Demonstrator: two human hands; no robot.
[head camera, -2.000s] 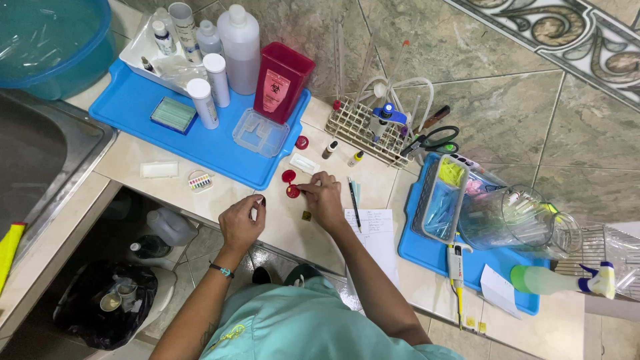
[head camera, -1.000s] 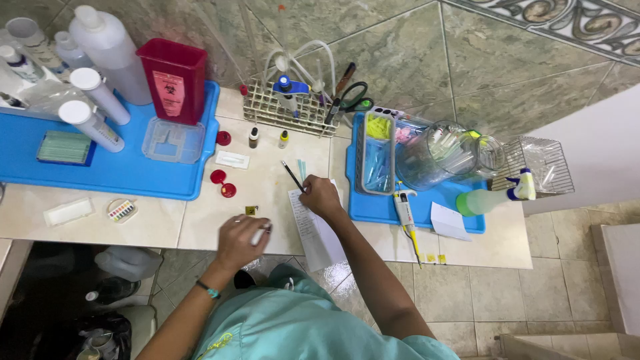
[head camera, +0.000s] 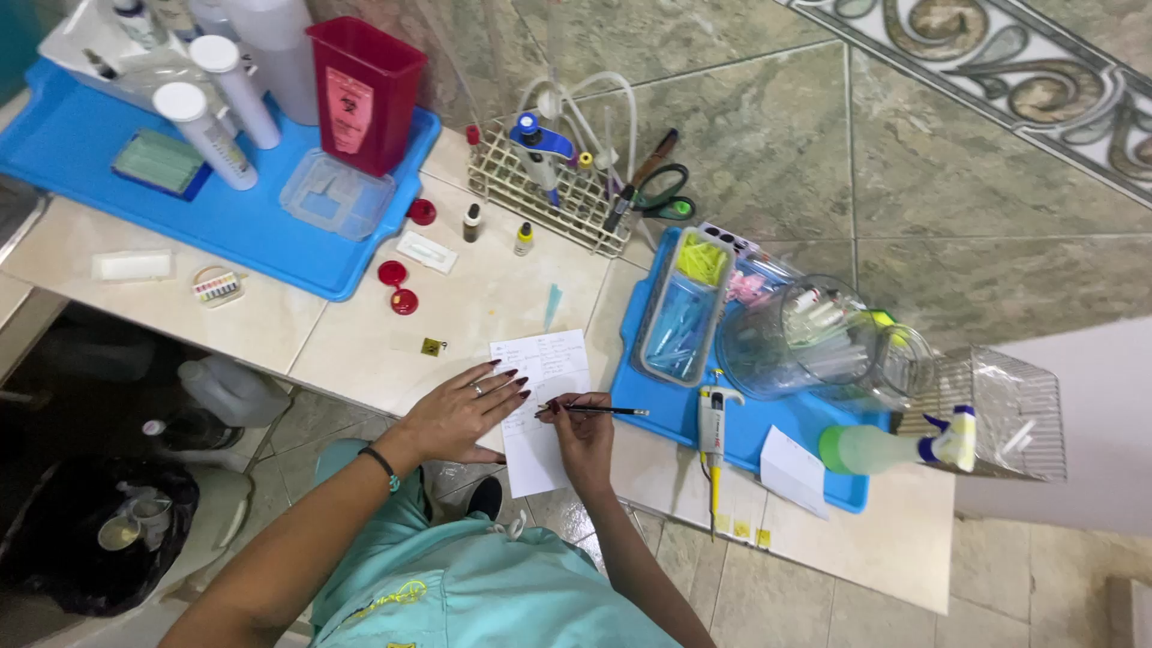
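Note:
A sheet of paper with handwriting (head camera: 540, 454) lies at the counter's front edge. Flat fingers of my left hand (head camera: 459, 409), one with a ring, rest on its left side. My right hand (head camera: 585, 436) grips a black pencil (head camera: 616, 410) with the tip over the sheet. Just beyond the paper is a blue pipette tip (head camera: 552, 306). A small yellow-marked square (head camera: 433, 346) lies left of the sheet, below two red caps (head camera: 404, 301). Farther back are a white test cassette (head camera: 427, 252), a dark dropper bottle (head camera: 472, 223) and a yellow-labelled dropper bottle (head camera: 524, 238).
A blue tray (head camera: 297, 261) at left holds a red sharps container (head camera: 364, 94) and white tubes. A wire tube rack (head camera: 549, 193) stands at the wall. The right blue tray (head camera: 630, 414) carries a tip box, glass jars and a micropipette (head camera: 712, 423). A lined bin (head camera: 90, 540) stands below.
My left hand has come down flat on the paper; the small white thing seen in it one second ago no longer shows. My right hand has brought the pencil down over the sheet.

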